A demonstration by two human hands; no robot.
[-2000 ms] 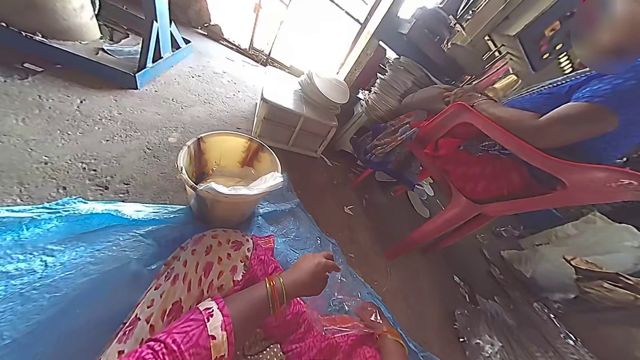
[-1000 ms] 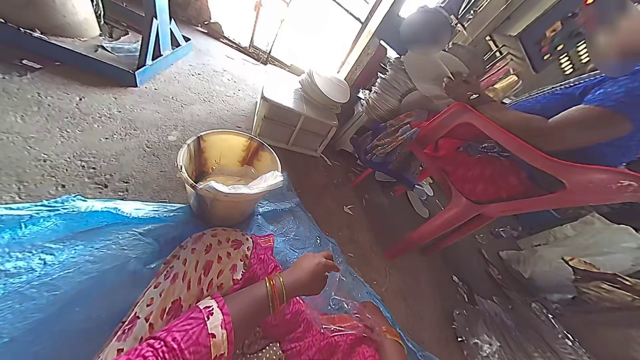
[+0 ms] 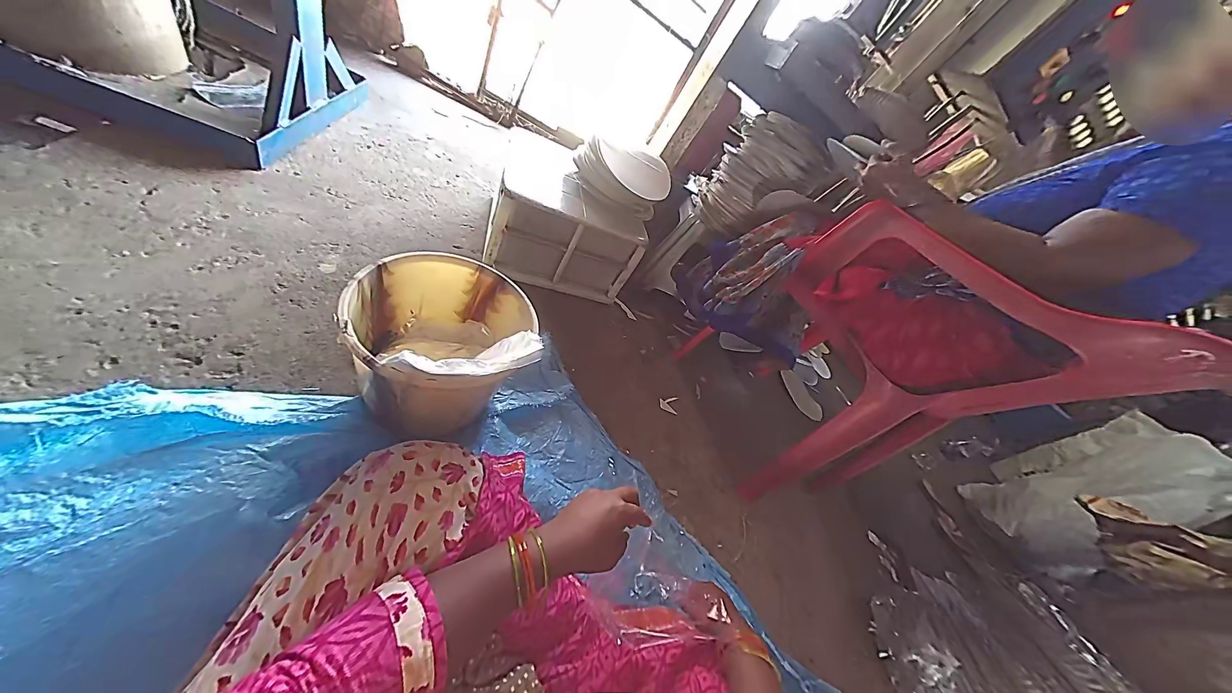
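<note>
My left hand (image 3: 597, 529), with bangles at the wrist, is above my pink-clad lap with its fingers curled; whether something thin is pinched in them is unclear. Below and to its right, my right hand (image 3: 712, 611) is partly covered by clear plastic film (image 3: 654, 621) and appears to grip it. The film stretches toward the space under my left hand. Beyond my knee, a metallic-looking bucket (image 3: 423, 399) stands at the edge of a blue plastic sheet (image 3: 192, 500), with white plastic over its rim and pale contents inside.
A co-worker (image 3: 1126, 231) in blue sits on a red plastic chair (image 3: 1039, 385) at right, handling a pale flat piece. White round plates (image 3: 626, 178) are stacked on a pale cabinet (image 3: 558, 250). A blue metal frame (image 3: 308, 115) stands upper left. Crumpled sheets (image 3: 1136, 481) lie lower right.
The co-worker's hands have shifted; a pale round piece seen broadside a second ago now appears nearly edge-on. My own hands have stayed almost in place.
</note>
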